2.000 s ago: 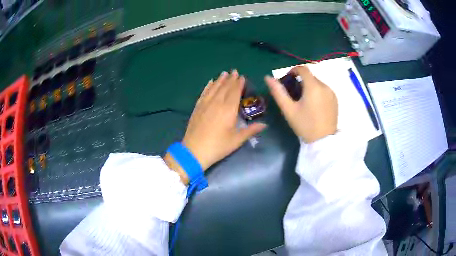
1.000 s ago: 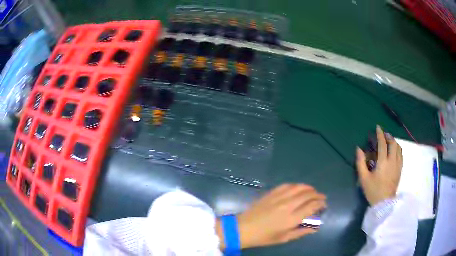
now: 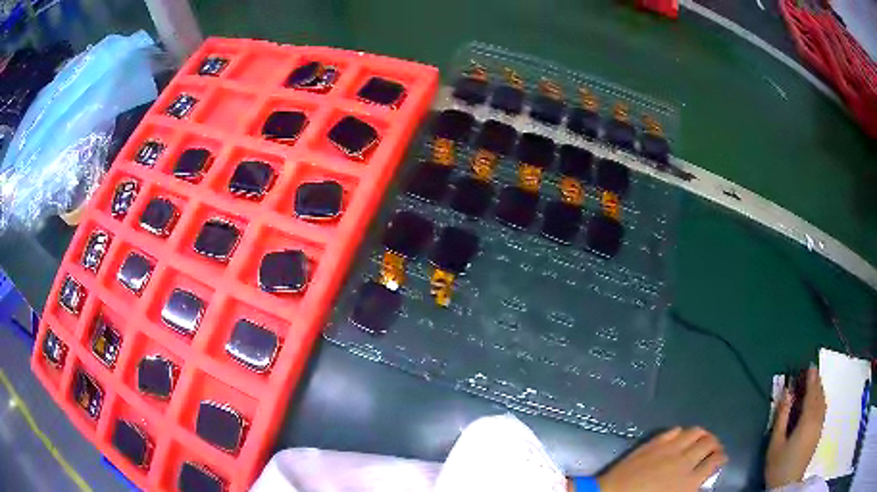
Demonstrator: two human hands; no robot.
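Note:
My left hand (image 3: pixel 668 463), with a blue wrist strap, is at the bottom edge right of centre. Its fingers are closed on a small watch case, of which only a bright edge (image 3: pixel 713 478) shows. My right hand (image 3: pixel 798 437) is near the lower right corner, its fingers curled on a dark object (image 3: pixel 794 392), mostly hidden, perhaps a display module. A red tray (image 3: pixel 338 252) at the left holds black-screened smartwatches (image 3: pixel 253 343) and some open cases (image 3: pixel 87 392). A clear blister tray (image 3: pixel 577 332) right of it holds rows of black display modules (image 3: pixel 377 307) with gold tails.
White paper (image 3: pixel 839 413) lies beside my right hand. A thin black cable (image 3: pixel 721 338) crosses the green mat. A pale strip (image 3: pixel 769 213) runs behind the blister tray. Blue and clear plastic wrapping (image 3: pixel 77 106) is at the far left, and red material (image 3: pixel 837 58) at the top right.
The view has swung left, so the red tray fills more of it and the power supply is out of the picture. Both hands now appear farther towards the lower right and are partly cut off.

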